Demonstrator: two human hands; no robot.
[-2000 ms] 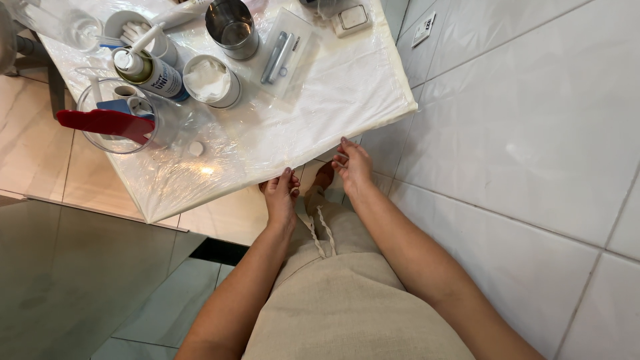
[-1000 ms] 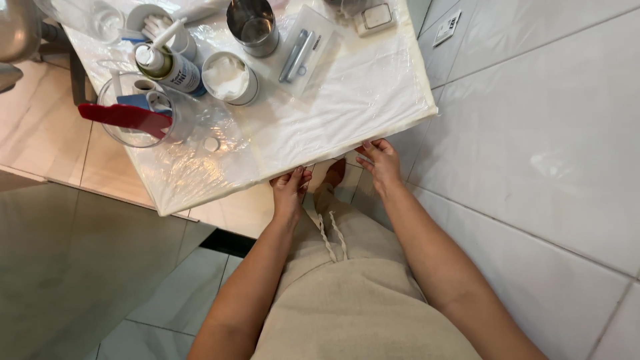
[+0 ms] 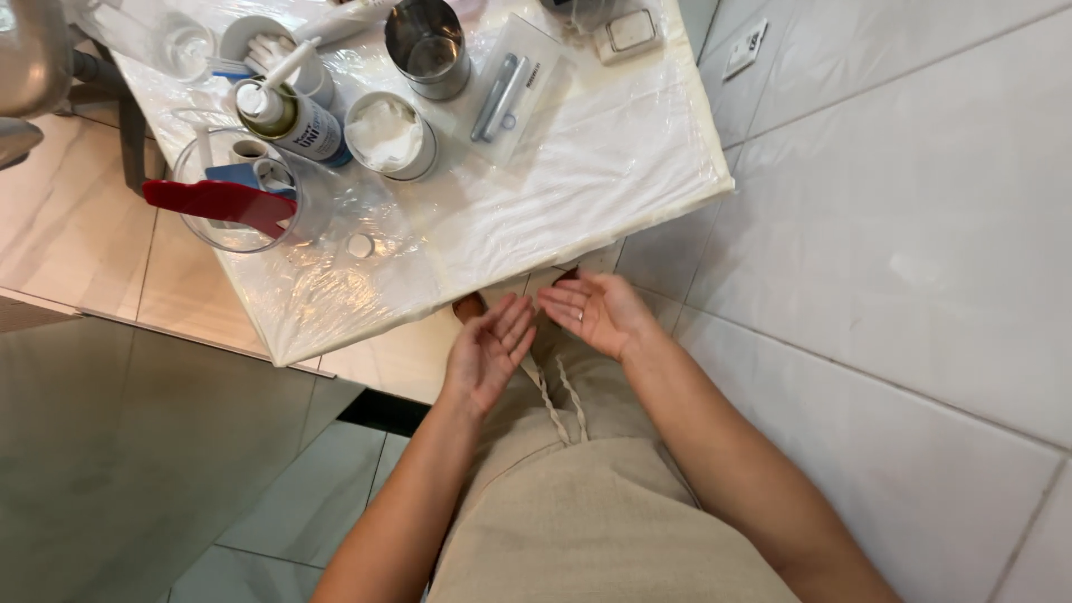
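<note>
Palm up, my left hand (image 3: 490, 352) holds nothing, its fingers apart just below the near edge of a table (image 3: 536, 201) wrapped in clear plastic over a white cover. My right hand (image 3: 596, 314), also palm up with a ring on one finger, is empty close beside it. On the table stand a spray bottle (image 3: 306, 126), a white cup of cotton or tissue (image 3: 389, 138), a steel cup (image 3: 427, 50) and a clear tub (image 3: 239, 239) with a red plastic piece (image 3: 218, 201) across its rim. A clear case (image 3: 515, 92) holds two slim tools.
White wall tiles (image 3: 879, 234) rise at the right, with a socket plate (image 3: 744, 50) on them. A small white round lid or disc (image 3: 360, 244) lies near the tub. A small white box (image 3: 626, 35) sits at the back right. A metal object (image 3: 33, 59) is at the far left.
Both hands have come away from the table edge, turned palm up and moved closer together. Earlier their fingers were at the edge. The objects on the table keep their places.
</note>
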